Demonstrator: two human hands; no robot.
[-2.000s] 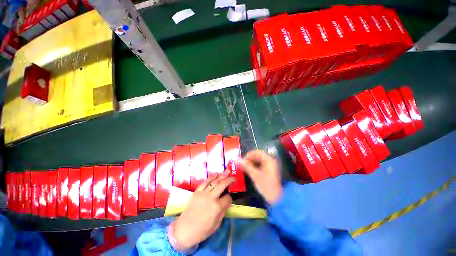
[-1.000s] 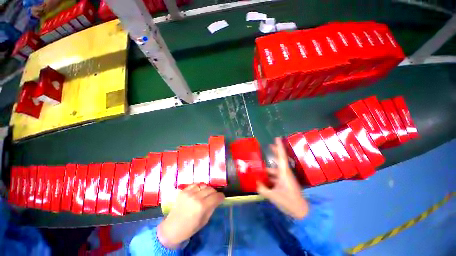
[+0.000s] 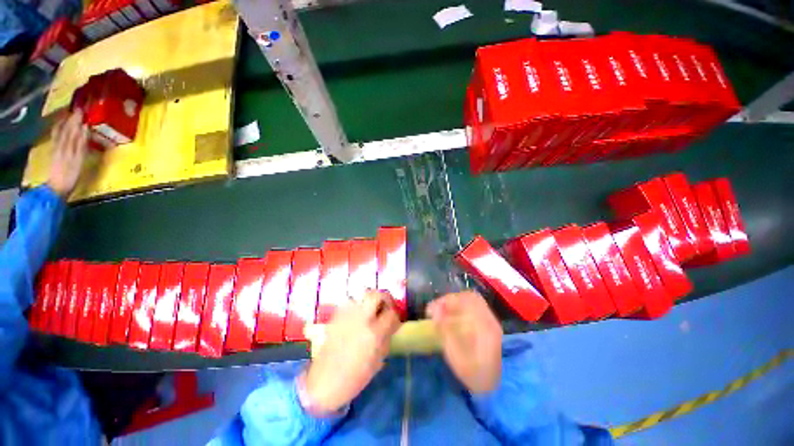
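Observation:
A pale-yellow sticker sheet [image 3: 416, 338] is stretched between my two hands near my waist. My left hand [image 3: 350, 348] is closed on its left end, its fingertips close to the waiting row. My right hand [image 3: 470, 338] is at its right end with bent fingers. No sticker can be made out. The waiting row of red boxes [image 3: 190, 305] overlaps in a long line to the left. Handled boxes [image 3: 592, 270] lie in a slanted group at right, with one tilted box [image 3: 502, 277] at their left end.
A neat block of stacked red boxes [image 3: 601, 100] stands by the metal rail [image 3: 418, 145] with its grey upright [image 3: 305, 87]. Another person's hand [image 3: 68, 157] is at red boxes on the yellow board [image 3: 187, 104]. Paper scraps [image 3: 453, 16] lie on the green belt.
The red box that was by my right hand now lies tilted against the handled group. My right hand has moved back to the sheet. A neighbour's arm has come in at left.

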